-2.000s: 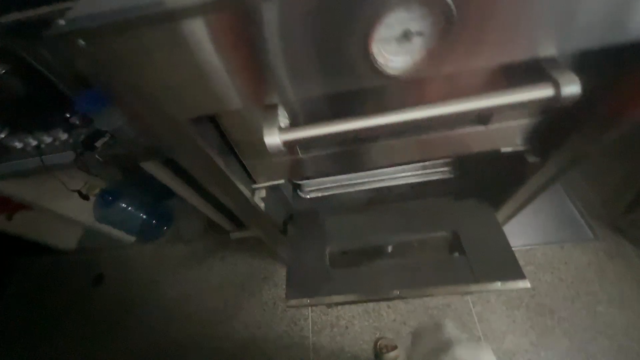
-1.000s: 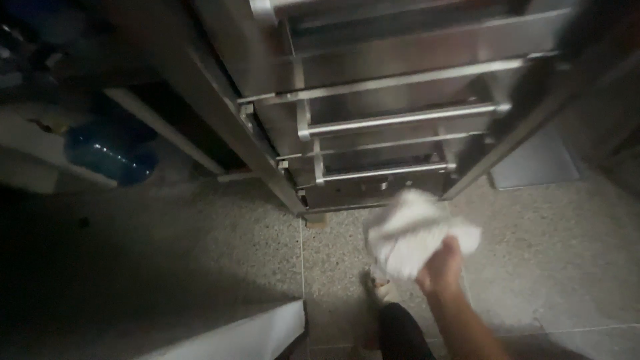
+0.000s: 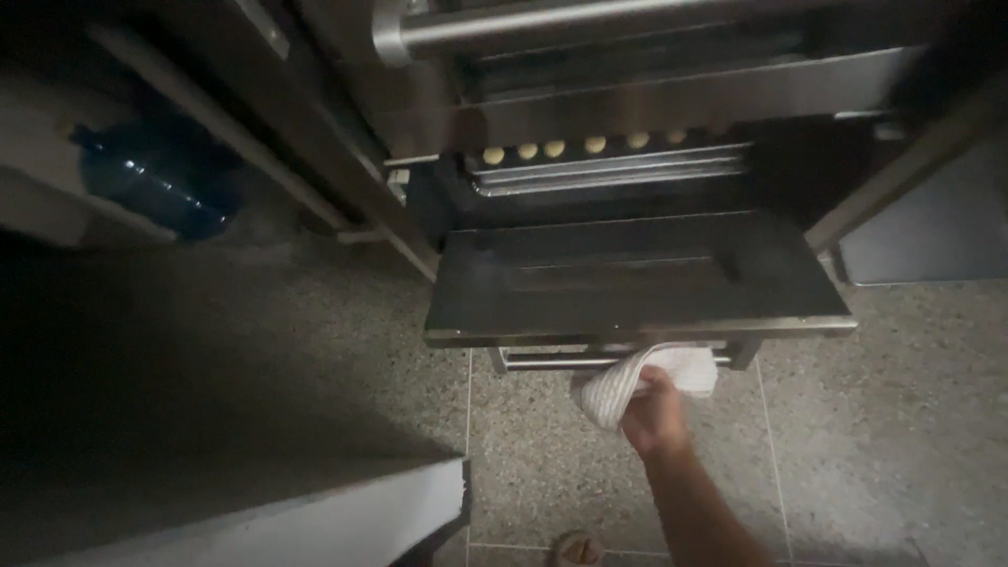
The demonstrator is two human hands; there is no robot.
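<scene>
My right hand (image 3: 656,413) grips a white cloth (image 3: 618,390) with thin stripes, which wraps over part of the bar handle (image 3: 555,361) of an oven door. That dark door (image 3: 622,276) is lowered and lies roughly flat below the oven's opening. Inside, metal baking trays (image 3: 614,173) sit one above another, and a row of small round pale dough balls or baked pieces (image 3: 554,148) shows on the top one. A closed steel oven door's handle (image 3: 551,21) crosses the view above. My left hand is out of view.
A blue translucent water jug (image 3: 153,177) lies at the left, beyond the oven's metal frame. A flat grey panel (image 3: 933,224) is on the floor at the right. At the lower left, a white-edged surface (image 3: 354,520) juts in. A foot in a sandal (image 3: 579,549) shows at the bottom.
A second ago the lower oven doors were closed and my right hand held the cloth in front of them. Now one door is lowered, with the cloth at its handle. The view has moved closer.
</scene>
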